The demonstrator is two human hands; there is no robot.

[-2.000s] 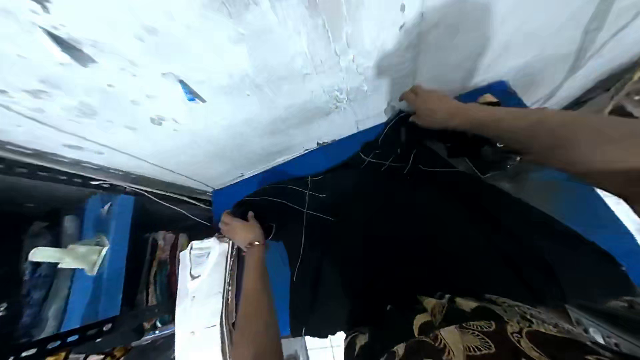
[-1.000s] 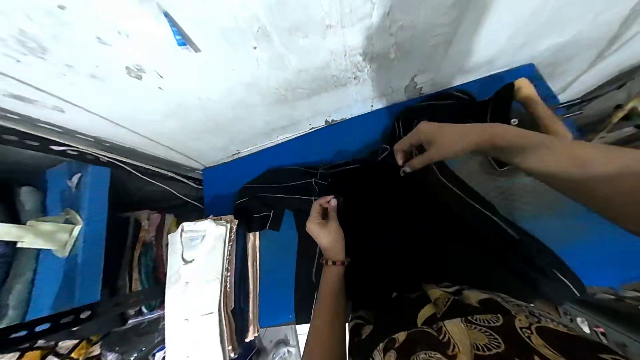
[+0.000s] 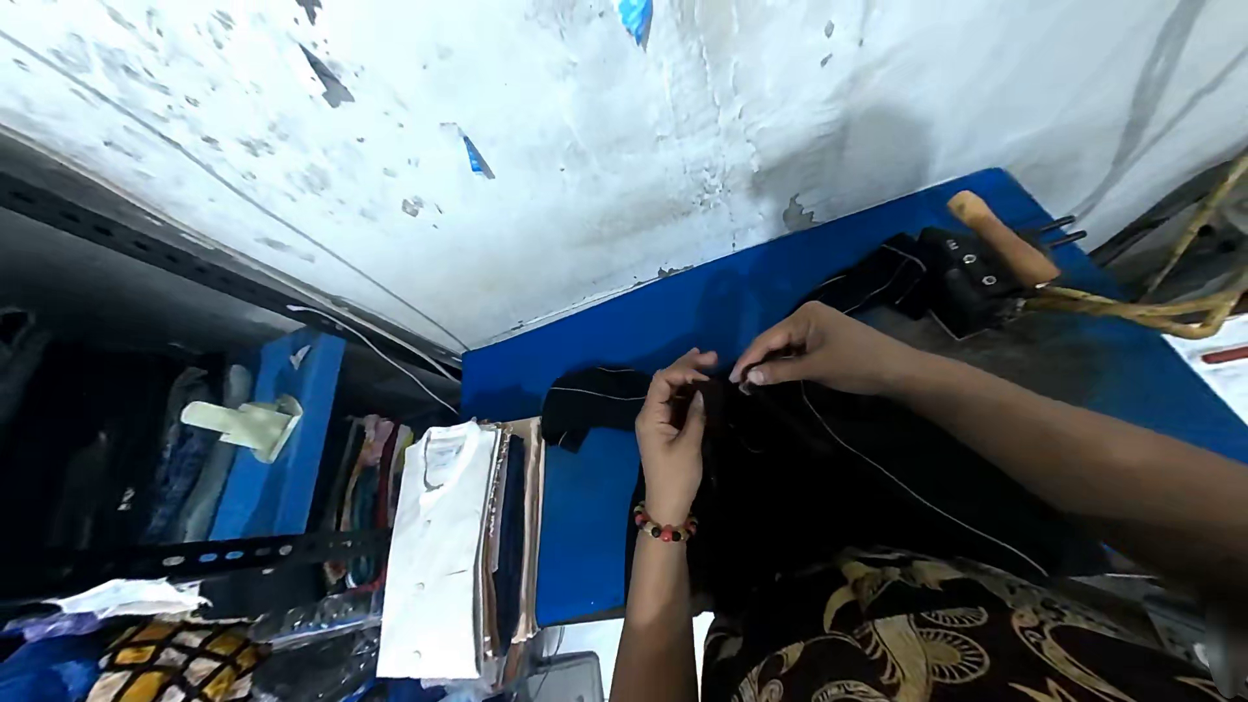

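Note:
Black cloth [image 3: 858,478] with thin pale lines, like chalk or thread, lies over a blue table [image 3: 585,526] and hangs toward my body. My left hand [image 3: 675,419], with a beaded bracelet at the wrist, pinches an edge of this cloth between thumb and fingers. Close beside it on the right, my right hand [image 3: 804,351] grips the same dark fabric at the fingertips. Whether a needle or pin is between the fingers cannot be told. A loose part of black cloth [image 3: 595,400] rests on the table left of my hands.
An electric iron [image 3: 975,273] with a wooden handle and yellowish cord stands at the table's right back. Folded garments, a white shirt [image 3: 434,556] foremost, stand at the left. Beyond them is a shelf rail [image 3: 195,556] with fabrics. A stained white wall [image 3: 604,146] borders the table's back.
Two seconds ago my hands were wide apart on the spread cloth; now they are close together, holding its edge. The cloth is gathered nearer my body, and the iron has come into plain sight.

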